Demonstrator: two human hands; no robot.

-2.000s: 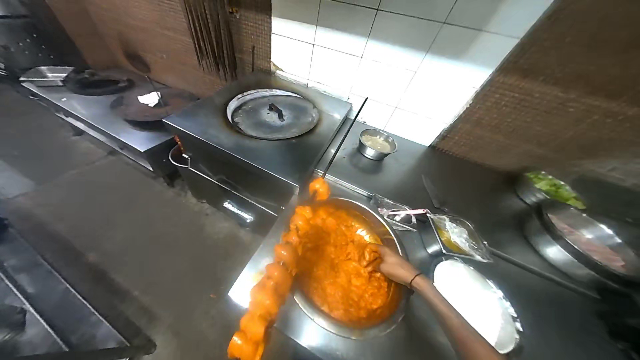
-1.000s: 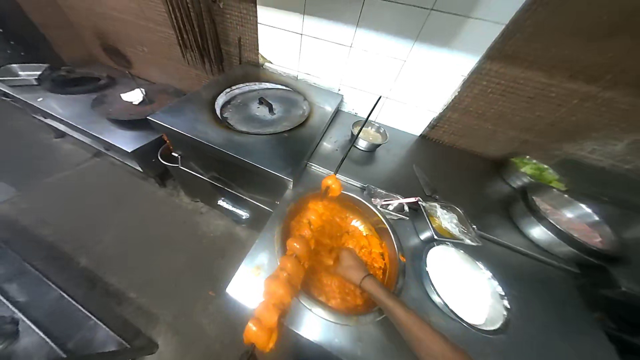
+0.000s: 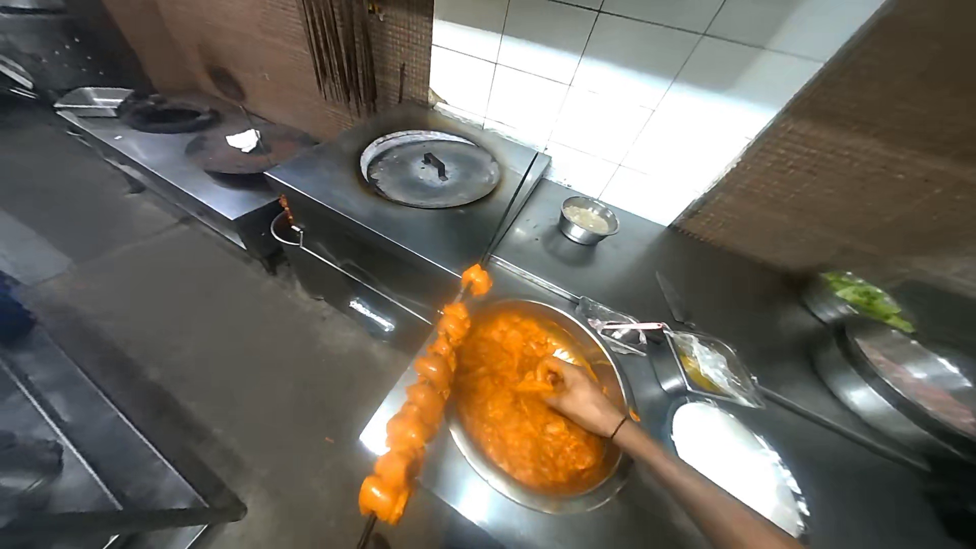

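A long metal skewer (image 3: 509, 217) slants across the left side of a steel bowl (image 3: 526, 499), threaded with a row of orange-coated chunks (image 3: 412, 419), probably meat. Its lower end leaves the frame at the bottom, where a dark sliver may be part of my left hand; its grip cannot be seen. Orange marinade with more chunks (image 3: 526, 442) fills the bowl. My right hand (image 3: 579, 396), with a dark thread at the wrist, is over the mixture, its fingers closed on an orange-coated piece (image 3: 537, 379).
Behind the bowl, a round lid (image 3: 435, 174) covers most of a steel-topped oven's opening. Around the counter are a small steel bowl (image 3: 583, 229), a knife (image 3: 671, 296), a square container (image 3: 713, 366), a round white-filled dish (image 3: 732, 465), a long rod (image 3: 839, 428) and large bowls (image 3: 903, 381).
My right hand had its fingers down in the mixture a second ago; now they show above it with an orange piece between them. The skewer still slants beside the bowl.
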